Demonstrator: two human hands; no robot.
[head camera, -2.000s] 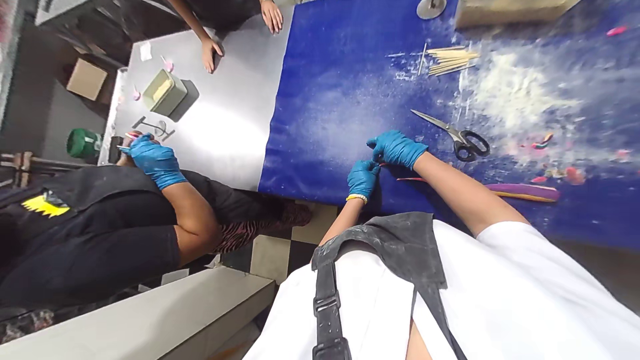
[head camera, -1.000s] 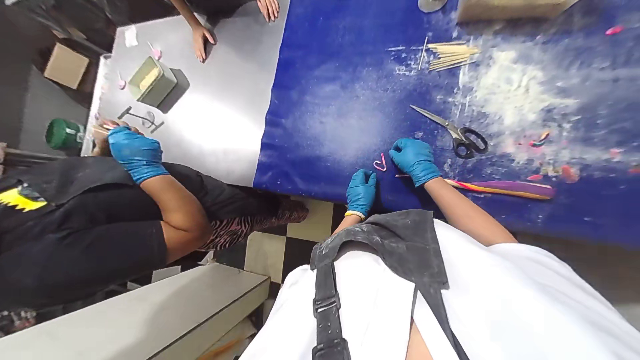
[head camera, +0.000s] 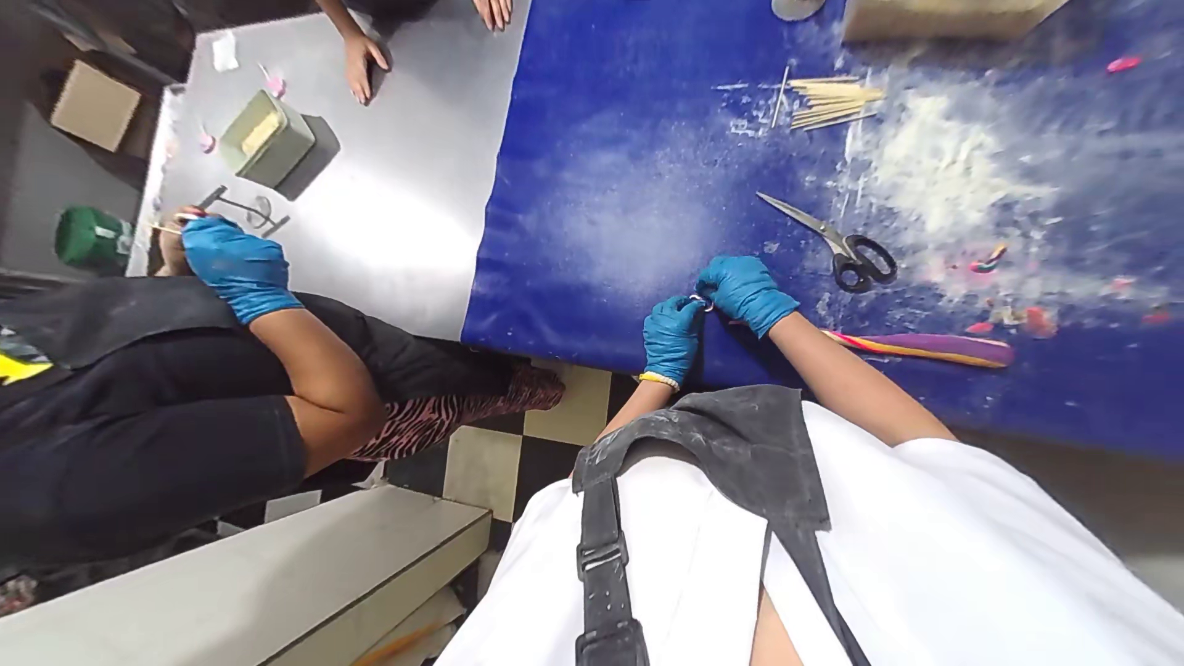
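Observation:
Both my hands wear blue gloves and meet near the front edge of the blue table cover (head camera: 592, 314). Between their fingertips is a small pink-and-white candy piece (head camera: 707, 302), mostly hidden. My left hand (head camera: 672, 339) pinches its left side, and my right hand (head camera: 747, 294) has its fingers on the right side. A long striped roll (head camera: 943, 348), purple, yellow and red, lies to the right, partly behind my right forearm. Scissors with black handles (head camera: 846, 250) lie open beyond my right hand. Farther back is a bunch of thin wooden sticks (head camera: 828, 102).
White powder (head camera: 943, 157) and colored scraps (head camera: 1036, 321) are scattered at the right. A block-like box (head camera: 953, 18) stands at the back. On the metal table (head camera: 398, 185), left, are a green container (head camera: 266, 139) and another person's bare hand (head camera: 363, 69). A gloved co-worker's hand (head camera: 240, 268) is at its near edge.
One second ago my hands were apart, with a pink-and-white heart-shaped piece lying between them on the blue cover. They have come together, and their fingers are now on the piece.

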